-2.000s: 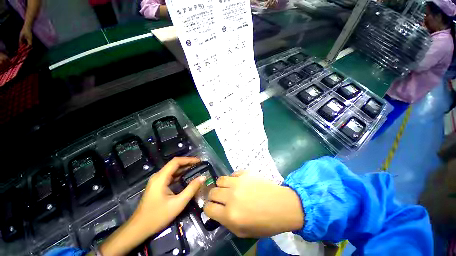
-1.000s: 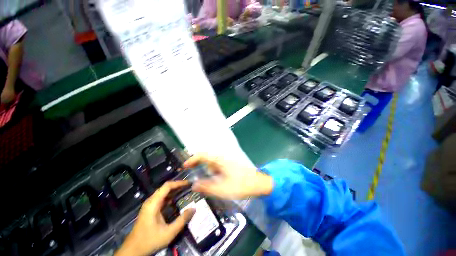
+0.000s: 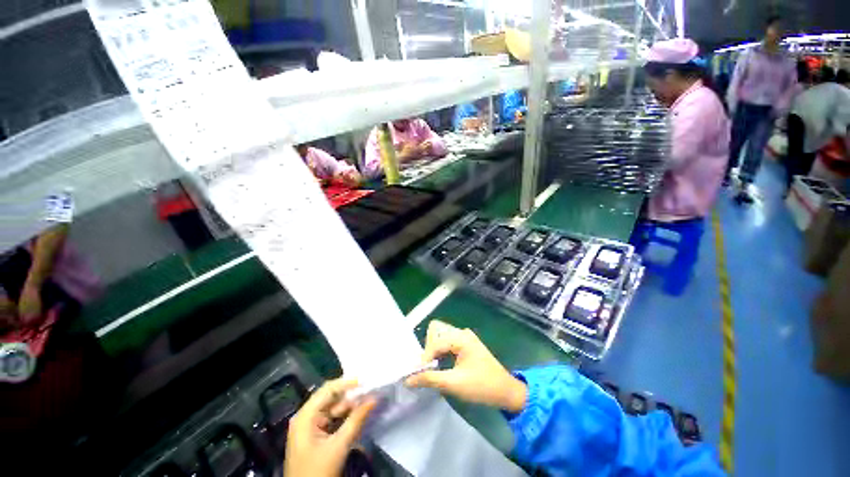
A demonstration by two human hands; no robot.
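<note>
A long white label strip hangs from the upper left down to the bottom centre, with dense print at its top and a blank lower part. My left hand and my right hand pinch the two ends of a thin white label edge in front of the strip; whether it is fully off the strip is unclear. Below, a clear blister tray with black handsets is partly hidden by my left hand and the strip.
Another clear tray with labelled black handsets lies at the right on the green bench. Behind it stand a pale post and stacked clear trays. A person in pink sits at the right. A pale rail crosses overhead.
The view has tilted up. Both hands have left the handset in the tray and now pinch a thin white edge at the strip.
</note>
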